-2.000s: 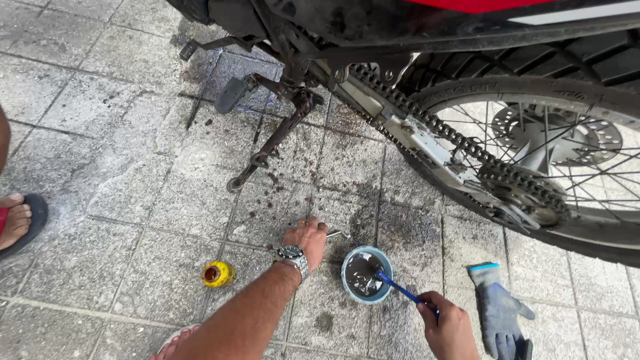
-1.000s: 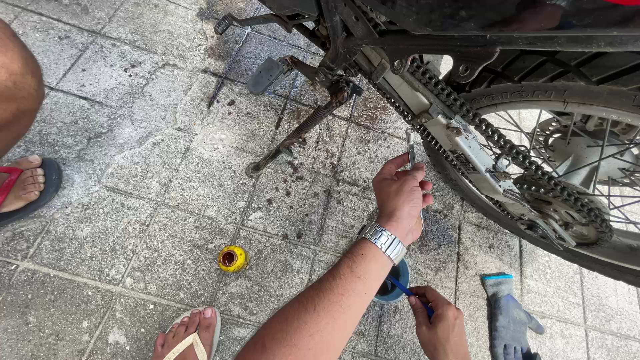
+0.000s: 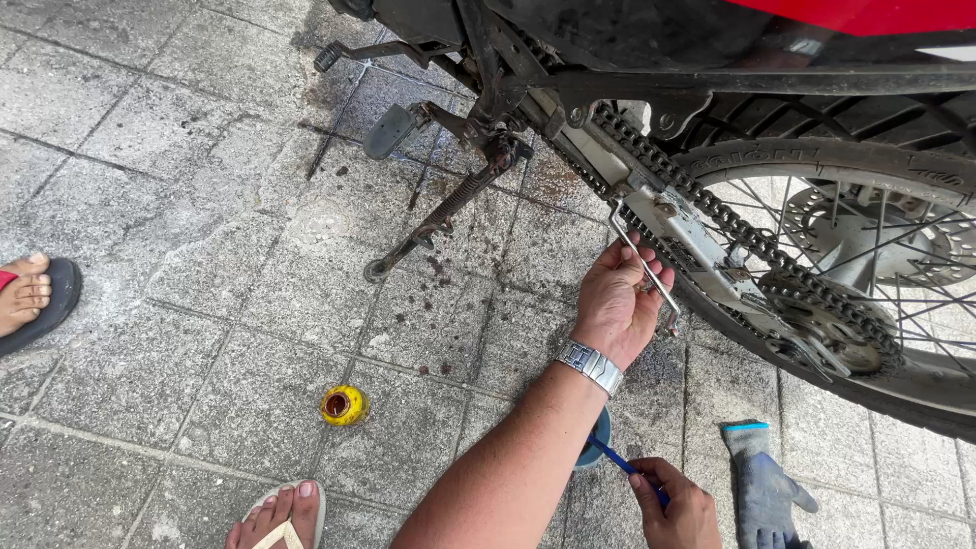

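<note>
My left hand (image 3: 621, 293), with a metal watch on its wrist, grips a thin bent metal rod (image 3: 644, 263). The rod's upper end is at the lower run of the motorcycle's drive chain (image 3: 713, 206), beside the swingarm (image 3: 671, 229); whether they touch I cannot tell. My right hand (image 3: 675, 499) holds the blue handle of a brush or similar tool (image 3: 614, 456), whose far end is down in a blue bowl (image 3: 593, 450). My left forearm hides most of the bowl and the tool's tip.
An open yellow container (image 3: 345, 405) stands on the paving left of my forearm. A grey work glove (image 3: 762, 488) lies at the lower right. The kickstand (image 3: 450, 210) reaches down to the tiles, and the rear wheel (image 3: 839, 175) is at right. Another person's sandalled foot (image 3: 30, 301) is at far left.
My left hand has risen from the paving near the bowl to the chain, with the metal rod in its fingers. My right hand still holds the blue handle in the bowl.
</note>
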